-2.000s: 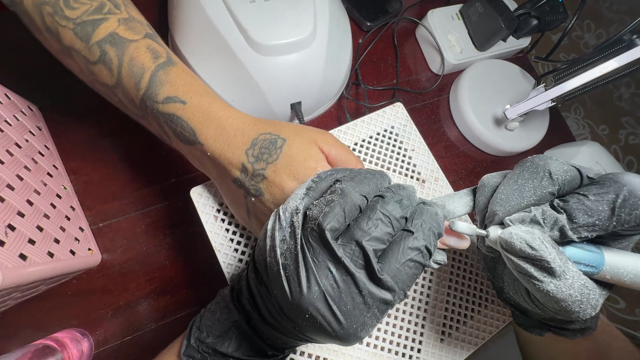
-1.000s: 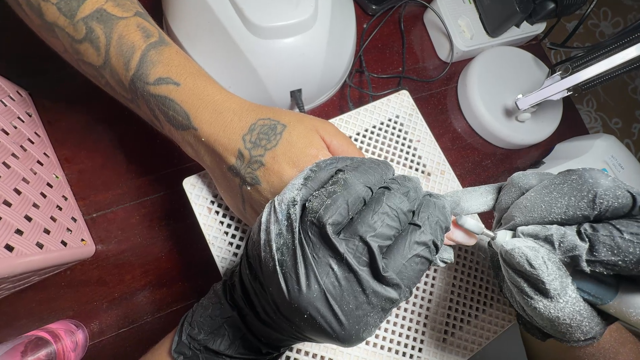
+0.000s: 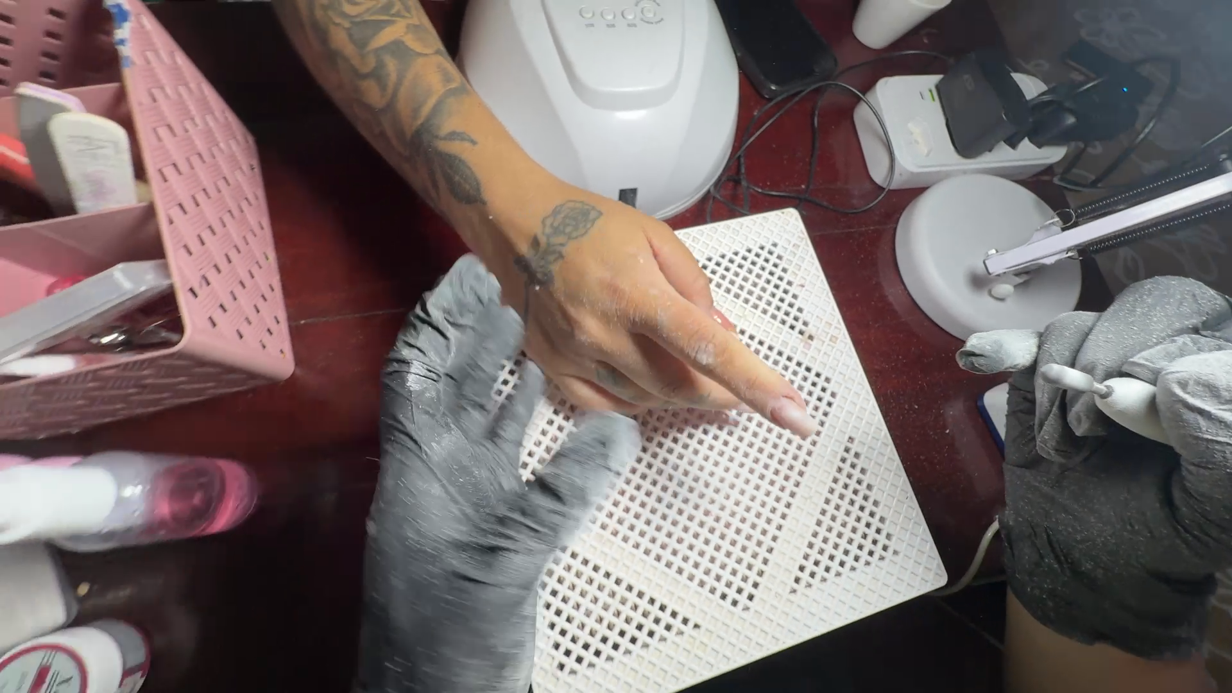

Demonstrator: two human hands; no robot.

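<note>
A dusty black glove covers my left hand (image 3: pixel 472 481), which is blurred, palm up with fingers apart, at the left side of another person's tattooed hand (image 3: pixel 626 308). That hand lies palm down over a white perforated dust collector grille (image 3: pixel 847 539), its index finger extended. At the right, my right hand (image 3: pixel 1126 443), also in a dusty black glove, is closed around an electric nail file handpiece (image 3: pixel 1141 404). The pale, rounded bit of the handpiece points left, well apart from the other person's nails. White dust coats both gloves.
A white nail lamp (image 3: pixel 606 115) stands behind the hands, a phone (image 3: pixel 775 43) beside it. Cables run to a white power strip (image 3: pixel 895 135). A round lamp base (image 3: pixel 972 250) sits at right. At left are a pink basket (image 3: pixel 217 192) with nail files and a bottle of pink liquid (image 3: pixel 183 496).
My left hand has let go of the other person's fingers and opened to their left. My right hand has drawn back to the right with the handpiece. The view has shifted, showing more of the basket.
</note>
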